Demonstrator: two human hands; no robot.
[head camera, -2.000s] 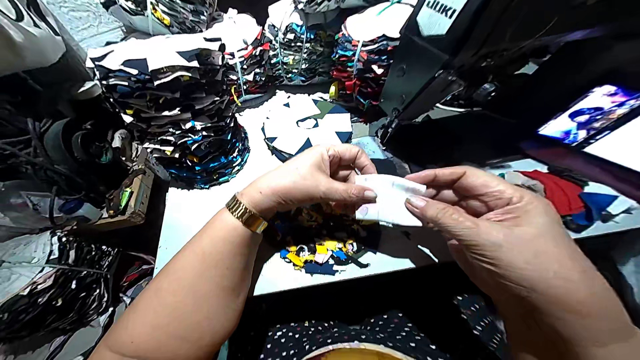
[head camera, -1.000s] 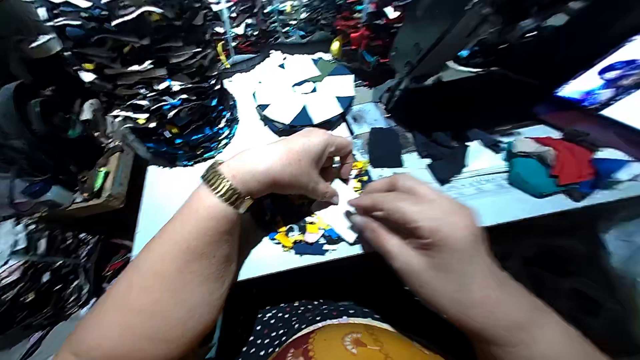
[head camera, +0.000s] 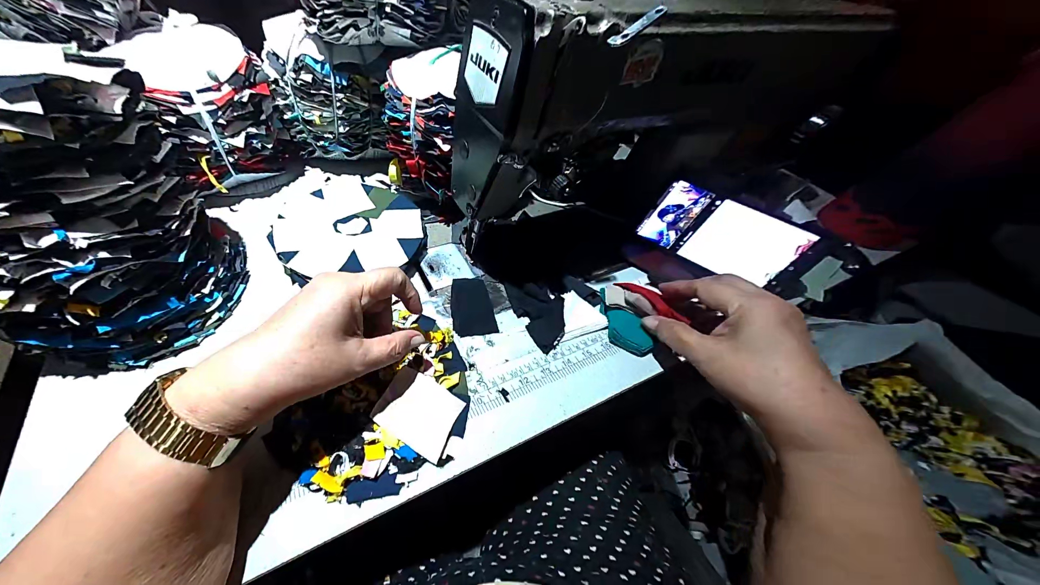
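My left hand (head camera: 325, 345), with a gold watch (head camera: 187, 422) on its wrist, hovers over small yellow and dark fabric scraps; thumb and forefinger are apart with nothing between them. Below it a white fabric piece (head camera: 421, 413) lies on the scrap pile. My right hand (head camera: 723, 329) pinches red fabric (head camera: 650, 299) at the table's right part, beside teal fabric (head camera: 628, 331). Between the hands lie a black fabric piece (head camera: 473, 307) and a crumpled dark one (head camera: 540, 315). Behind my left hand is a round patchwork of white and dark wedges (head camera: 353, 223).
A Juki sewing machine (head camera: 504, 114) stands behind the black pieces, with a lit phone (head camera: 715, 231) to its right. Tied fabric stacks (head camera: 106, 219) fill the left and back. A ruler scale (head camera: 544, 370) runs along the table's front edge. A bag of scraps (head camera: 934, 431) is at lower right.
The white fabric piece, held between both hands earlier, now lies on the scrap pile. My right hand has moved right to the red fabric. My left hand has let go of the white piece.
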